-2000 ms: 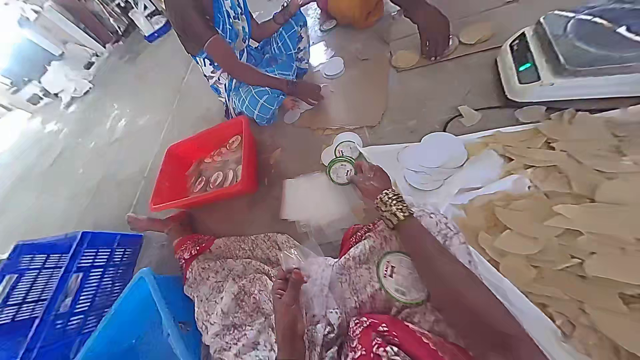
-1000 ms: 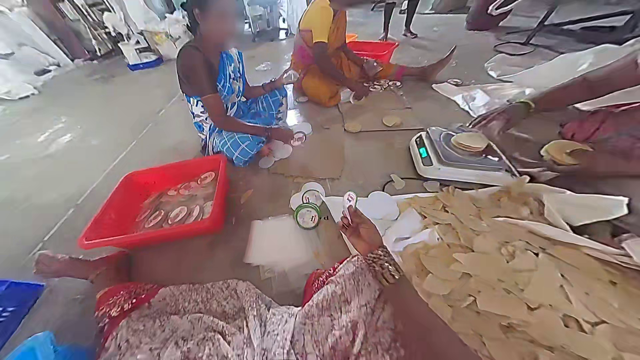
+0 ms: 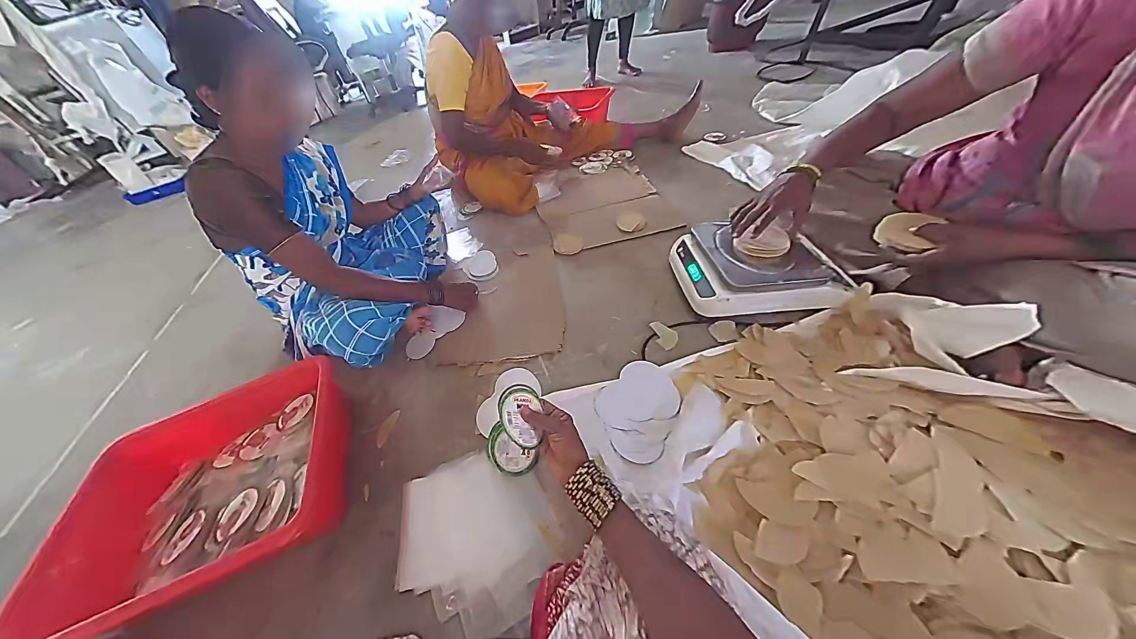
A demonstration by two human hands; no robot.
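Observation:
My right hand (image 3: 557, 437), with a beaded bangle at the wrist, pinches a round printed label (image 3: 520, 415) with a green rim. Just below that label, another green-rimmed label (image 3: 512, 451) lies on the floor, partly overlapped by it. White paper discs (image 3: 517, 380) lie directly behind. Right of my hand, more white discs (image 3: 641, 399) are piled on a white sheet. A stack of clear plastic bags (image 3: 470, 532) rests on the floor in front of me. My left hand is out of the frame.
At left stands a red tub (image 3: 333, 444) with packed discs. Thin tan discs (image 3: 887, 479) heap up on the sheet at right. A co-worker's hand (image 3: 777, 213) presses a stack on a digital scale (image 3: 754, 297). Two more people sit beside cardboard sheets (image 3: 524, 311).
The view has swung up and right, and my left hand, visible two seconds ago, has left it. A co-worker's hand has come onto the scale, over the stack.

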